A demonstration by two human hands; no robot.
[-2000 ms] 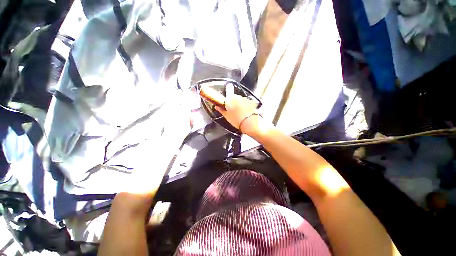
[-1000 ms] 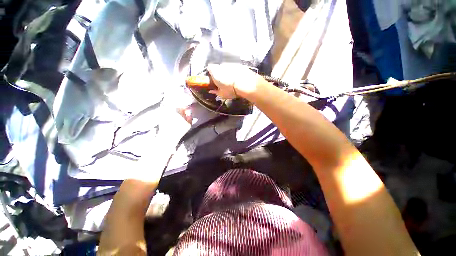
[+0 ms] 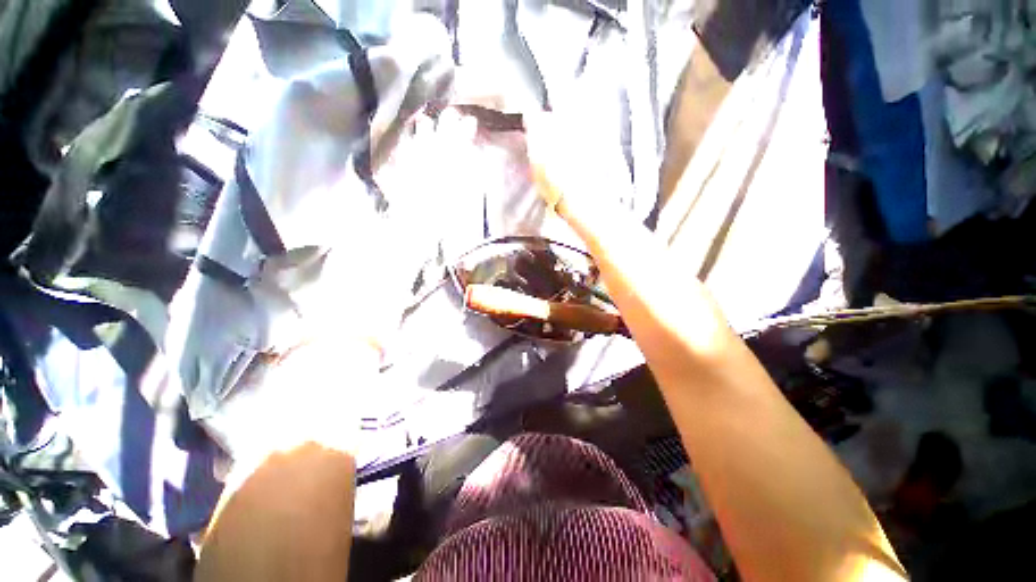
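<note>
The iron [image 3: 532, 298] with its orange-brown handle stands in the middle on the pale garment panel [image 3: 307, 125], with no hand on it. My right hand [image 3: 543, 139] is beyond the iron, over the cloth at the upper middle, bleached by glare. My left arm reaches in from the lower left; what seems to be my left hand [image 3: 432, 148] is washed out over the bright cloth. The fingers' grip cannot be made out on either hand. A dark edge of cloth lies between the hands.
The tan iron cord [image 3: 897, 309] runs off to the right. Dark and grey garment pieces [image 3: 102, 193] are heaped at the left. A blue surface [image 3: 886, 148] and a whitish-grey ruffled heap [image 3: 988, 102] are at the upper right. The wearer's striped clothing shows at the bottom.
My right hand has let go of the iron and moved up beyond it. The iron now sits lower in the picture. My left hand appears to have moved farther up the cloth.
</note>
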